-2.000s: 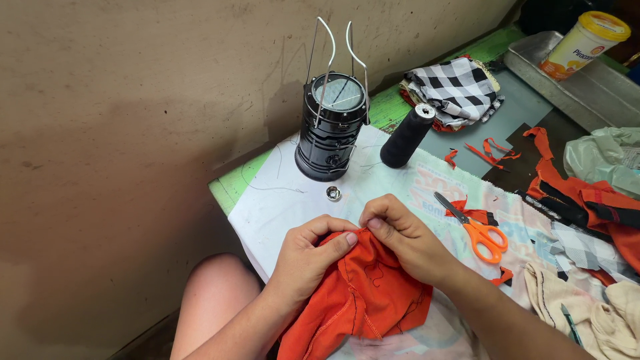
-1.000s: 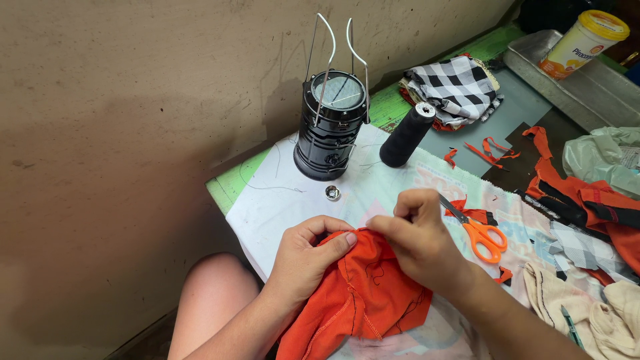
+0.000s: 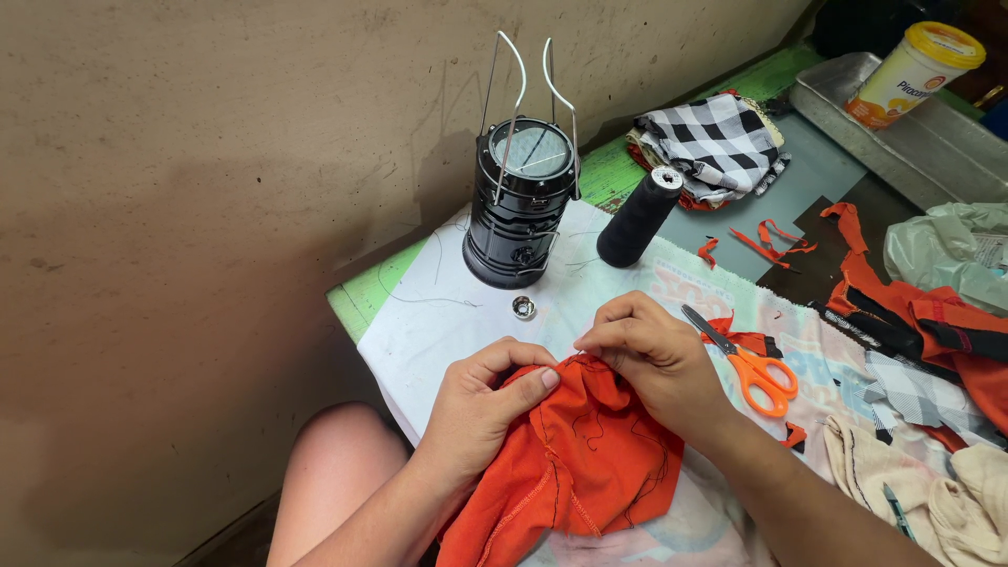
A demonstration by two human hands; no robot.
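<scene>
Orange fabric (image 3: 598,449) with dark thread stitches and loose black thread lies bunched below both hands. My left hand (image 3: 492,402) pinches its top edge between thumb and fingers. At the same edge, my right hand (image 3: 650,358) has its fingertips closed together on something small and thin, perhaps a needle, too small to tell. Beyond the hands stand a black camping lantern (image 3: 520,205) and a cone of black thread (image 3: 639,216). A small round metal piece (image 3: 524,308) rests in front of the lantern. Scissors with orange handles (image 3: 760,378) lie right of my right hand.
A wall (image 3: 197,197) borders the table's left side. Folded checkered cloth (image 3: 713,146), orange scraps (image 3: 772,244), a plastic bag (image 3: 953,248) and a metal tray (image 3: 945,157) holding a yellow-lidded tub (image 3: 913,75) lie toward the back right. Beige cloth (image 3: 890,480) with a pen (image 3: 898,512) is at lower right.
My right hand has lifted slightly from the orange fabric's edge and come back down to it. The left hand has kept its pinch on the fabric.
</scene>
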